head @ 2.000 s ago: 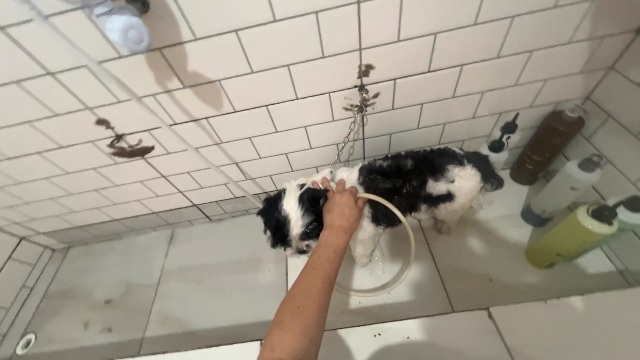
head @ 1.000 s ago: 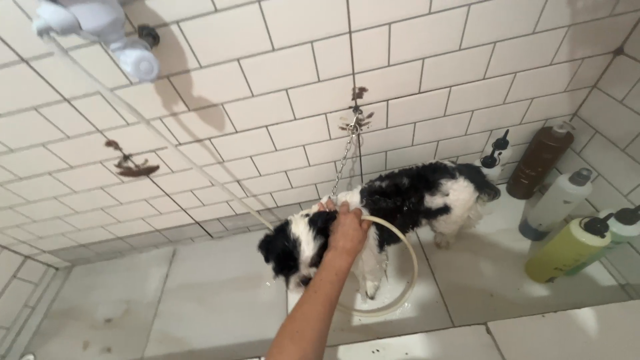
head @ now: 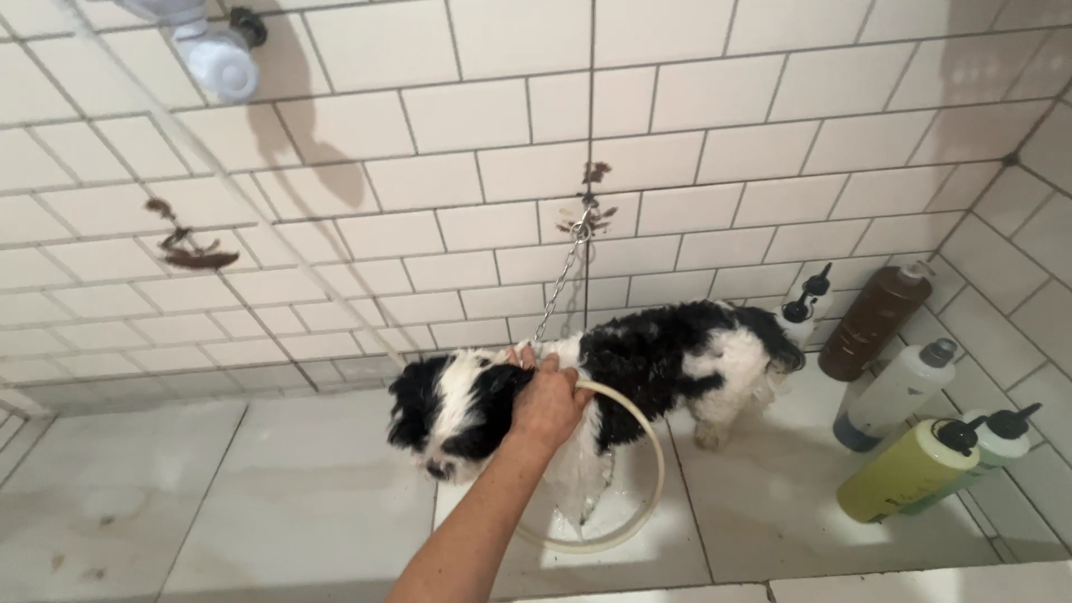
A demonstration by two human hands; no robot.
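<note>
A wet black-and-white dog (head: 662,352) stands in the tiled basin, its head low and to the left. My left hand (head: 548,406) lies on its neck, fingers curled around a pale flexible hose (head: 657,469) that loops beside the dog's front legs. The hose's outlet is hidden. A metal chain (head: 557,293) runs from a wall ring (head: 580,228) down to the dog's neck, where its lower end is hidden by fur and my fingers. My right hand is out of view.
At the right stand a brown bottle (head: 875,322), a clear bottle (head: 896,394), a yellow bottle (head: 909,473), a greenish bottle (head: 997,444) and a black-capped bottle (head: 800,310). A white tap fitting (head: 222,67) is at upper left. The basin's front edge (head: 921,584) runs along the bottom.
The dog's head has turned somewhat while my left hand stays at its neck with the hose.
</note>
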